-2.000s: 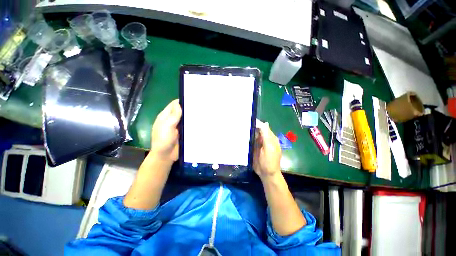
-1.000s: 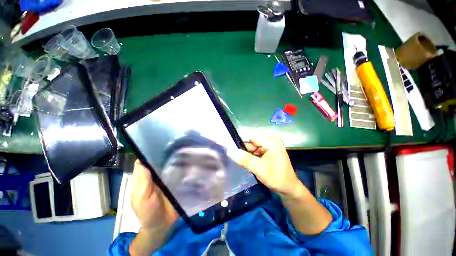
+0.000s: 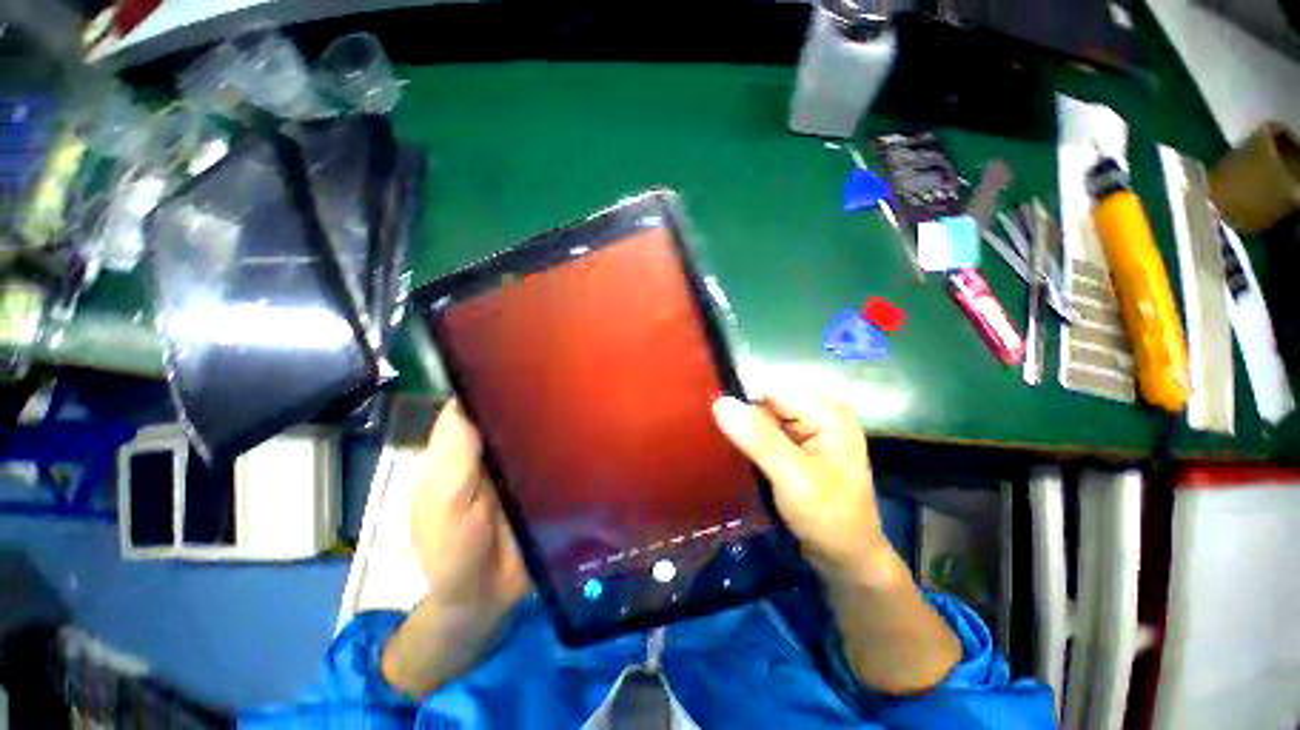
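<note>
A black-framed tablet is held tilted in front of me, over the bench's front edge. Its screen is lit dark red to orange, with small round icons along the bottom. My left hand holds its left edge, with the fingers mostly hidden behind it. My right hand grips the right edge, thumb on the front of the frame and fingers partly hidden behind.
Glossy wrapped panels and clear cups lie left on the green mat. A dispenser bottle, blue pick, red-pink tube, yellow-orange tool and tape roll are right. A white tray sits low left.
The tablet's screen has gone from white to a face picture to dark red. The tablet has turned from upright to tilted. My right thumb has moved off the screen onto the frame.
</note>
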